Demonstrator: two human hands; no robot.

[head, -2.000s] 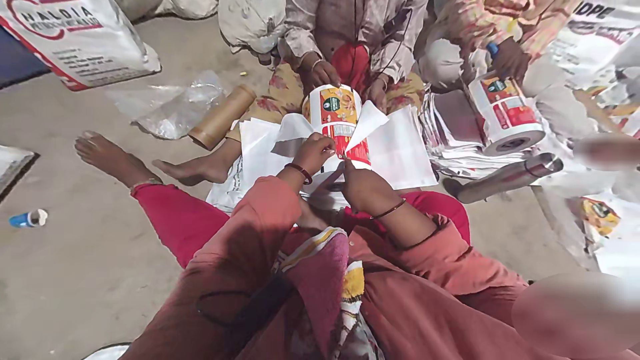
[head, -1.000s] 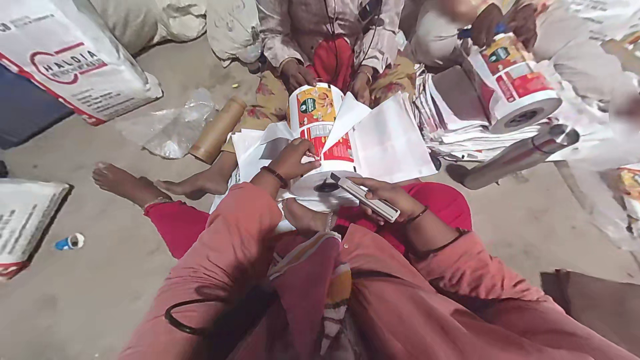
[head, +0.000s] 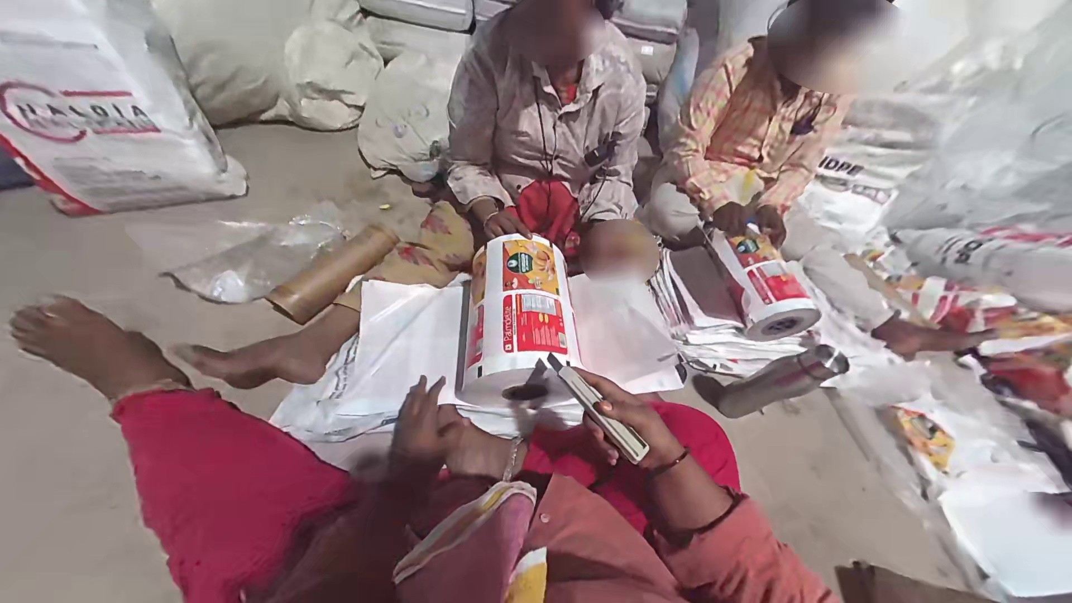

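Observation:
A roll of printed plastic film (head: 523, 322) in red, white and yellow lies in front of me on white sheets (head: 410, 347). My right hand (head: 624, 414) grips a utility knife with a pale handle (head: 603, 416), its dark blade tip close to the near end of the roll. Below and left of the roll, my left hand (head: 421, 423) is near my foot with fingers apart and nothing seen in it. A co-worker's hand (head: 507, 223) rests at the roll's far end.
A second co-worker handles another printed roll (head: 775, 293) at the right, beside stacked sheets (head: 712, 331). A steel bottle (head: 775, 381) lies near them. Left are a brown cardboard tube (head: 335, 272), clear plastic (head: 251, 255) and a white sack (head: 109, 109). Film scraps (head: 925, 435) lie far right.
My left hand has come off the roll and moved down toward me. The white flap that stood up over the roll earlier no longer shows there. The view has tilted up.

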